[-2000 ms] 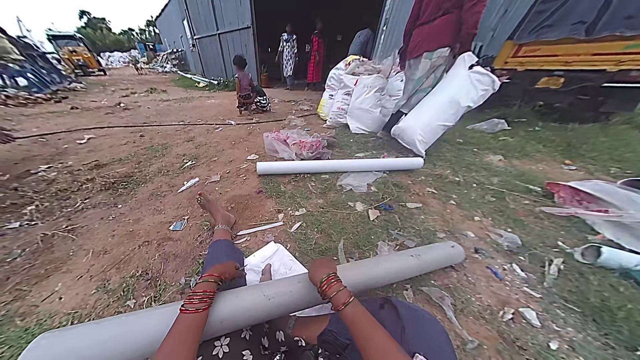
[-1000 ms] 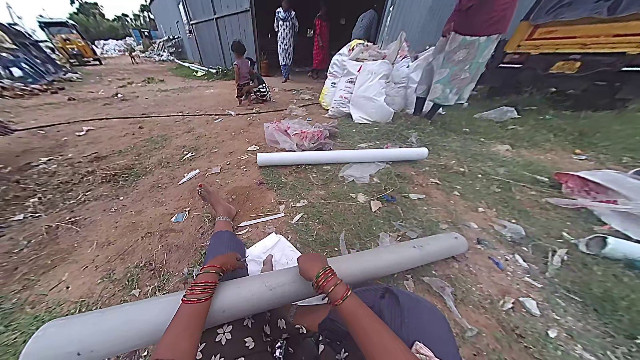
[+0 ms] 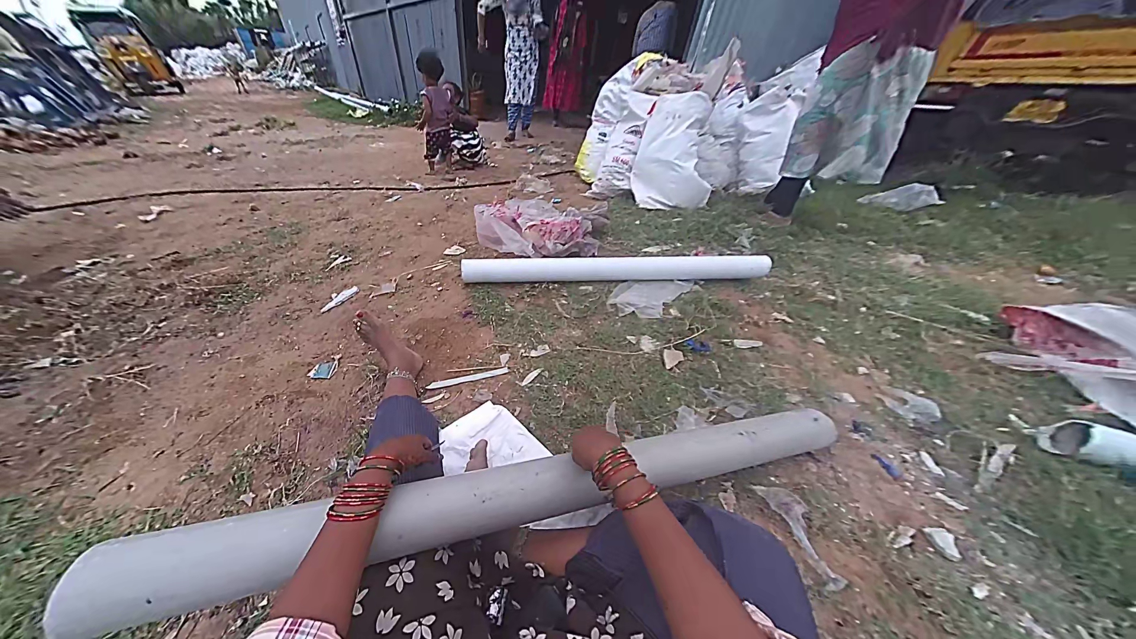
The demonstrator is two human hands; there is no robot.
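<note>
A long grey plastic pipe (image 3: pixel 497 497) lies slantwise across my lap, its near end at the lower left. My left hand (image 3: pixel 406 451) reaches over the pipe, its wrist resting by the upper side; the fingers are blurred and partly hidden. Over the pipe's middle, my right hand (image 3: pixel 593 446) is bent down at the far side, with its fingertips out of sight. Both wrists carry red and green bangles. A white sheet or sack (image 3: pixel 497 430) lies on the ground beyond the pipe, between my legs.
A white pipe (image 3: pixel 616 269) lies ahead, near a pink-and-clear plastic bag (image 3: pixel 537 228). Several filled white sacks (image 3: pixel 672 151) stand farther back, beside a standing person. Other people are by the shed doorway. An open sack (image 3: pixel 1078 342) and a pipe piece (image 3: pixel 1087 441) lie at right.
The standing person near the sacks has straightened, and the white sack tilted beside them two seconds ago now stands upright or is hidden. My hands stay about the same on the grey pipe.
</note>
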